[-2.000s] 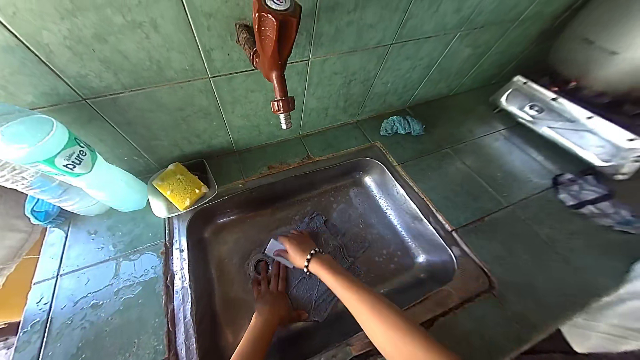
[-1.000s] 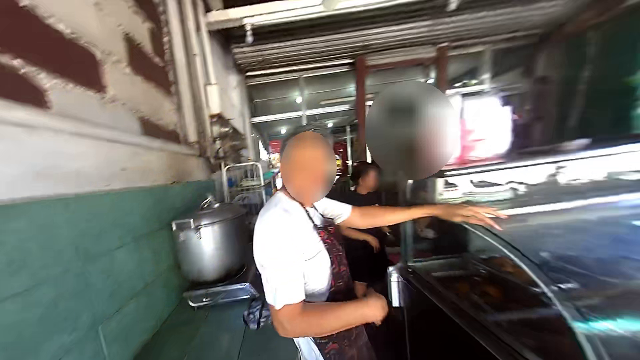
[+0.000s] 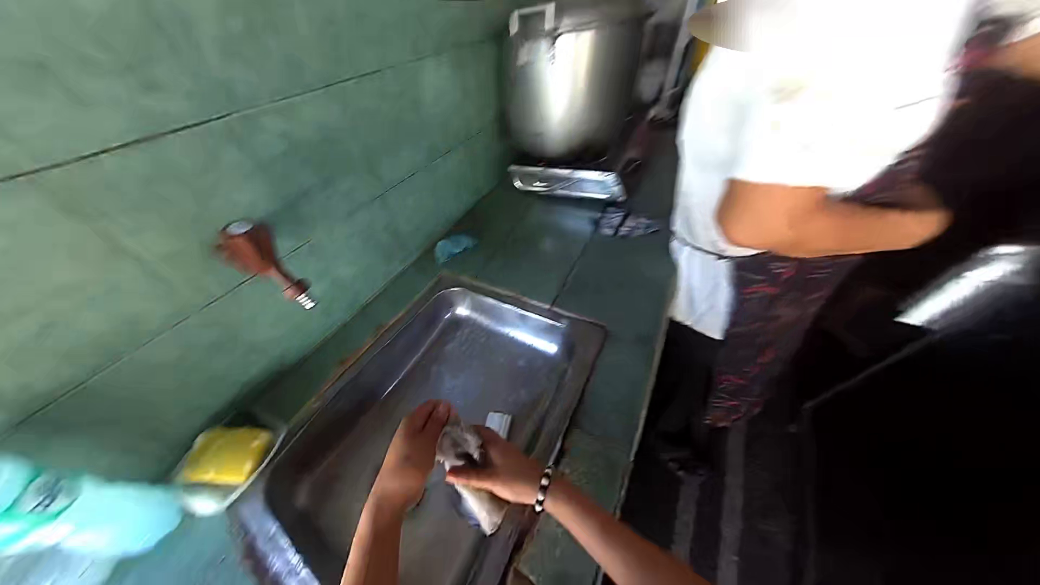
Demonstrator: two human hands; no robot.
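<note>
Over the metal sink [image 3: 471, 357], my left hand [image 3: 413, 459] grips one end of a bunched, greyish wet cloth [image 3: 479, 504]. My right hand [image 3: 505, 471], with a beaded bracelet at the wrist, grips the same cloth from the other side. A small white object [image 3: 498, 423] shows just beyond my right hand's fingers; whether that hand also holds it I cannot tell. A reddish-brown faucet [image 3: 264, 260] juts from the tiled wall to the left. A yellow sponge [image 3: 227, 455] lies in a small dish at the sink's near left corner.
Green plastic bottles [image 3: 106, 512] stand at the lower left. A blue-green cloth [image 3: 455, 247] lies behind the sink. Farther back are a large metal pot [image 3: 561, 89], a metal stove [image 3: 567, 183] and a patterned cloth [image 3: 626, 223]. A person in an apron [image 3: 764, 325] stands at the right.
Two seconds ago my hands were down at the sink bottom with the cloth spread there; now the cloth is bunched between them. The view swung up to the person, then back to the sink.
</note>
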